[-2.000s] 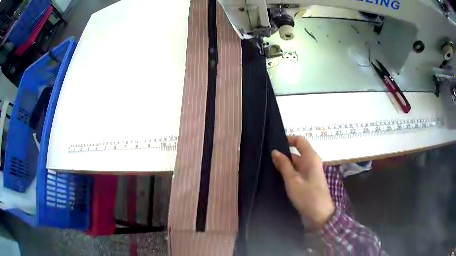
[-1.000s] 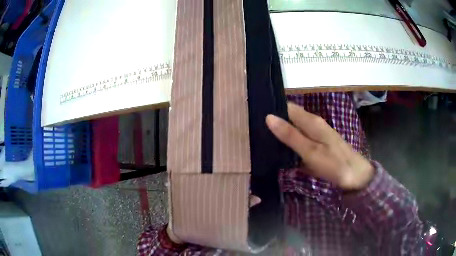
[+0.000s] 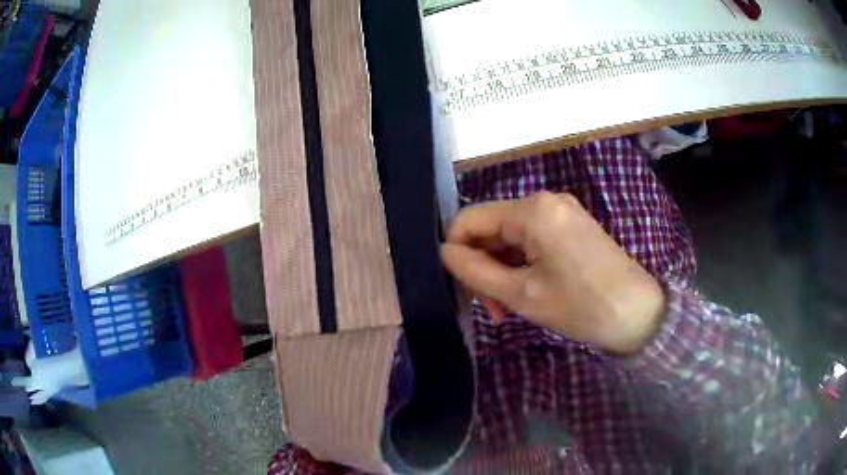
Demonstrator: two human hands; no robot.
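A striped pinkish-brown band (image 3: 358,213) with a narrow black line along its middle runs down over the table edge. A dark fabric strip (image 3: 409,199) lies along its right side and curls up at the lower end, where a little purple shows. White backing (image 3: 441,139) shows along the dark strip's right edge. My right hand (image 3: 557,269) pinches the right edge of the dark strip between thumb and fingers, just below the table edge. My left hand is not visible; only a checked sleeve shows at the bottom, beside the band's lower end.
The white table (image 3: 167,111) carries a measuring tape strip (image 3: 604,63) along its front edge. Red-handled snips (image 3: 746,7) are cut off at the top right. A blue plastic crate (image 3: 125,325) with white cloth (image 3: 58,373) stands at the left. My checked clothing is below the table.
The view has moved down from the machine, which is out of frame. The band hangs further left in view. My right hand has closed on the dark strip's edge, and white backing now shows there.
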